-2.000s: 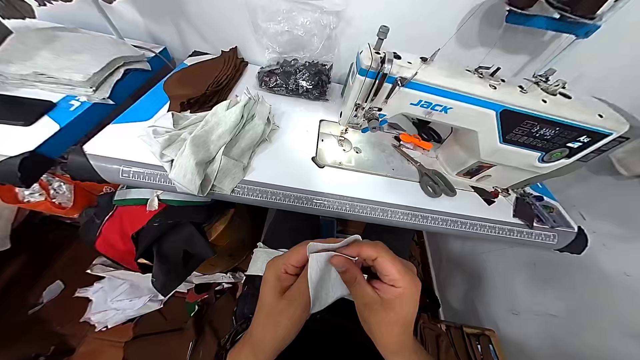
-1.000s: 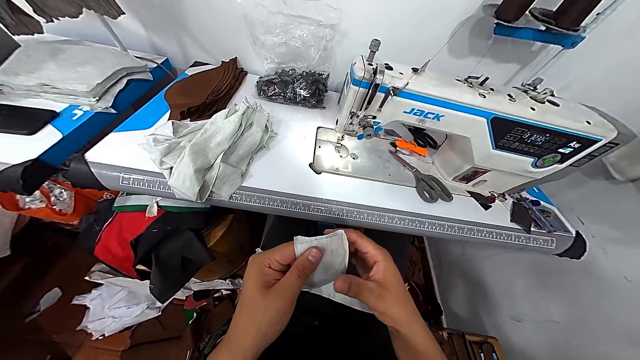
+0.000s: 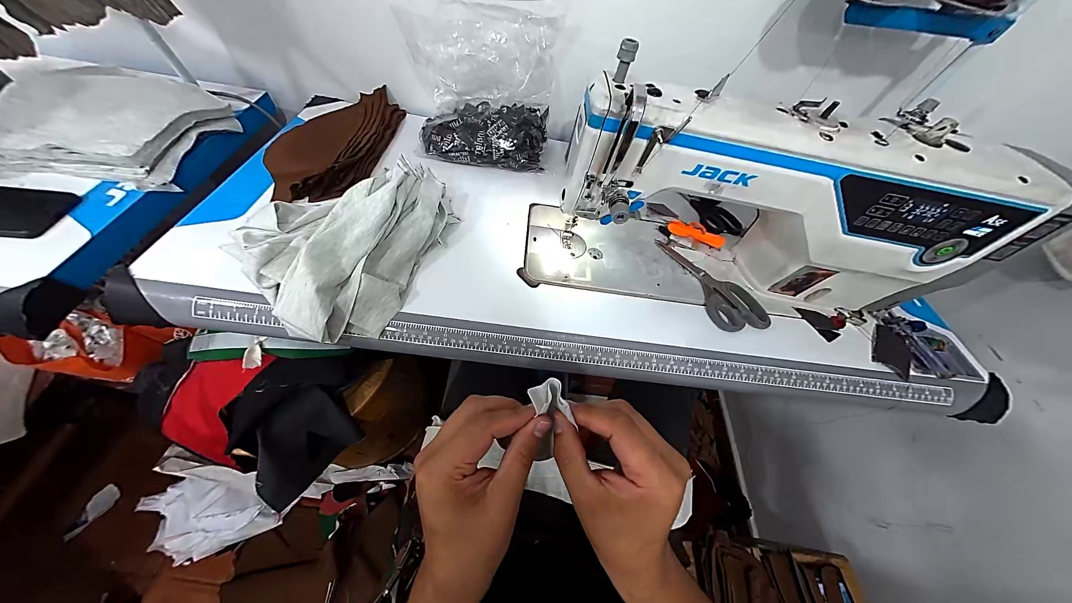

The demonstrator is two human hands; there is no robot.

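Note:
A small light grey fabric piece (image 3: 550,398) is pinched between my left hand (image 3: 481,469) and my right hand (image 3: 624,469), over my lap and just in front of the table edge. Its upper part stands up in a fold between the fingertips; its lower part is mostly hidden by them. More pale fabric (image 3: 553,479) lies on my lap behind the hands. On the table, a heap of light grey fabric pieces (image 3: 347,260) lies to the left. The Jack sewing machine (image 3: 754,180) stands to the right with its lamp lit.
Grey-handled scissors (image 3: 724,297) and an orange tool (image 3: 697,234) lie by the machine. Brown fabric pieces (image 3: 327,151) and a plastic bag of dark labels (image 3: 486,134) are behind the heap. A ruler strip (image 3: 586,356) runs along the table's front edge. Cloth scraps (image 3: 209,511) lie below left.
The fabric piece was spread flat between my hands a second ago and is now folded upright at my fingertips. Both thumbs have come together on it.

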